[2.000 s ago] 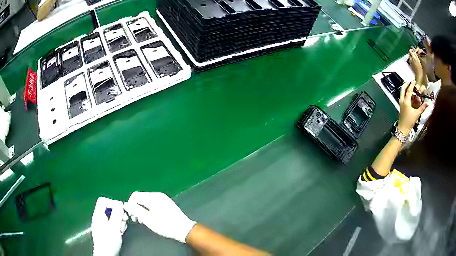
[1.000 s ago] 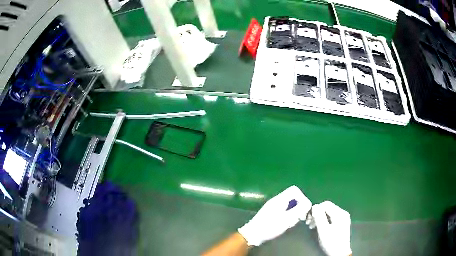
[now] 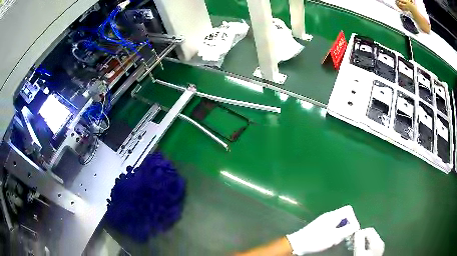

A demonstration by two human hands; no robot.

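Observation:
My left hand (image 3: 325, 231), in a white glove, is at the bottom right with fingers bent together. A small blue-black patch shows on it; whether it is a held part or a mark cannot be told. My right hand (image 3: 369, 243), also gloved and partly cut off by the bottom edge, is close beside its fingertips. Something tiny and greyish shows between them, too small to name. A thin dark phone middle frame (image 3: 239, 133) lies on the glossy green conveyor (image 3: 300, 155), its solid end near the pale guide rails (image 3: 238, 103).
A white blister tray (image 3: 346, 107) with dark frames stands at right, beside a red sign (image 3: 338, 50). Wired machinery (image 3: 95, 85) and a blue shaggy bundle (image 3: 148, 197) are at left. White posts (image 3: 263, 42) and plastic bags (image 3: 223, 42) stand beyond. Another person's hand (image 3: 415, 11) shows at top right.
The view has swung left, so the tray and my hands sit further right and the machinery shows more. The frame is now nearer the rails. My hands stay close together.

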